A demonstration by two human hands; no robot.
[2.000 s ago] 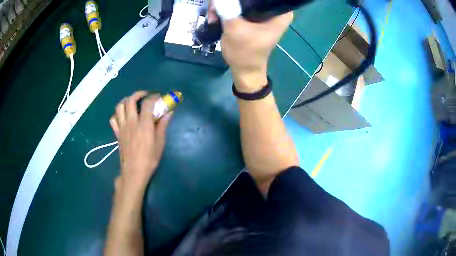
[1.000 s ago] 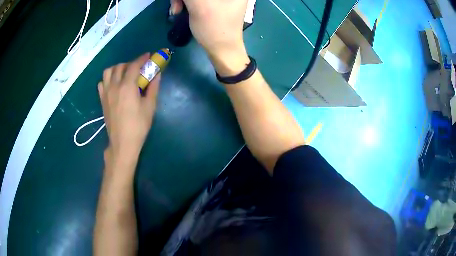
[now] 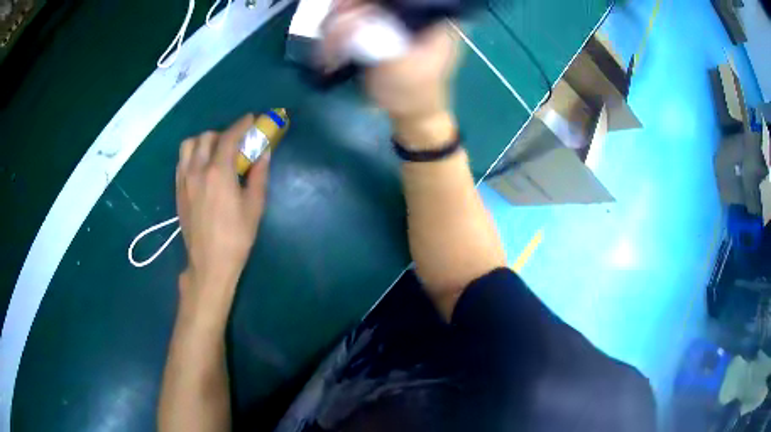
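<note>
My left hand (image 3: 218,181) rests on the dark green work surface and holds a yellow corded unit (image 3: 264,139) with a blue band and a white label. The unit's blue-banded end points up and right. A thin white cord loop (image 3: 152,242) sticks out on the left side of my hand. My right hand (image 3: 406,72), blurred, is at the top centre with white wraps on the fingers. It grips the black electric screwdriver (image 3: 423,10), which is blurred and partly cut off by the top edge. The two hands are apart.
The white-grey feeder box (image 3: 306,29) is partly hidden behind my right hand. A curved white-grey rail (image 3: 93,169) runs along the left, with white cords (image 3: 179,42) hanging over it at the top. An open cardboard box (image 3: 554,169) stands beyond the table edge at right.
Since one second ago, my right hand has moved up and right, away from the unit, with the screwdriver. My left hand still holds the unit, a little lower in view.
</note>
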